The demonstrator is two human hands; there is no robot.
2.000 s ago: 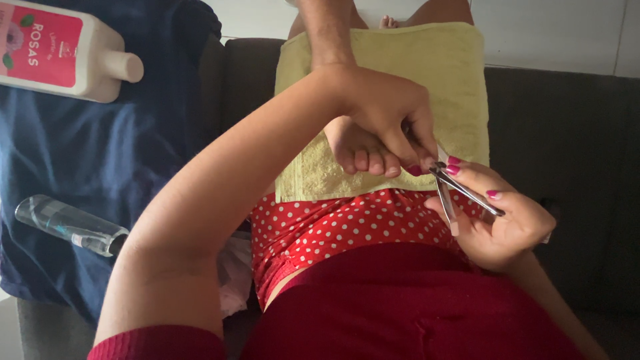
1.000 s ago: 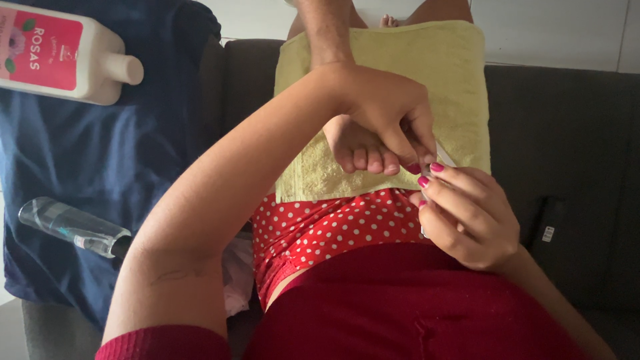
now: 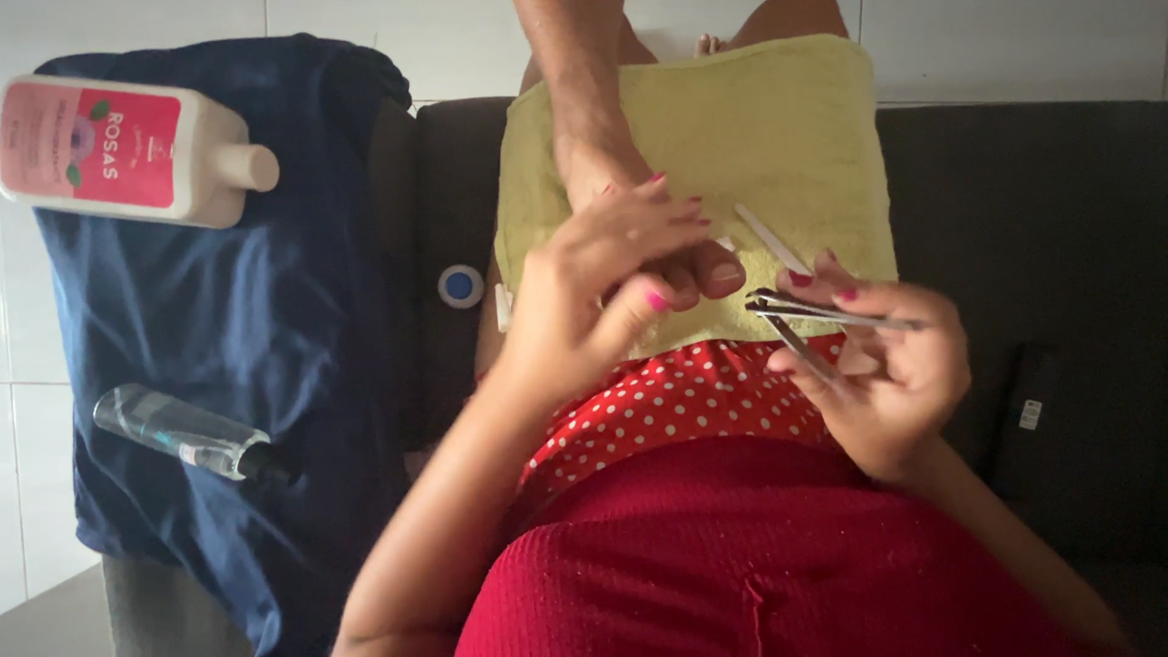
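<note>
Another person's bare foot (image 3: 602,160) rests on a yellow-green towel (image 3: 785,119) over my lap. My left hand (image 3: 602,274) lies over the front of the foot, fingers spread and a little blurred, the thumb beside the toes. The big toe (image 3: 723,274) points toward my right hand (image 3: 885,365). That hand holds a metal nail clipper (image 3: 794,315), its lever and jaws to the left of my fingertips, apart from the toe. A thin white stick or file (image 3: 771,237) extends up-left from the same fingers; how it is held is partly hidden.
On a dark blue cloth (image 3: 319,274) at left lie a white bottle with a pink label (image 3: 137,151) and a clear bottle with a black cap (image 3: 178,433). A round white and blue item (image 3: 460,286) is on the dark sofa (image 3: 1022,228). A black object (image 3: 1013,420) lies at right.
My left hand has turned and opened, moving from pinching by the toes to lying over the foot. My right hand has drawn back from the toes, the clipper plainly visible again.
</note>
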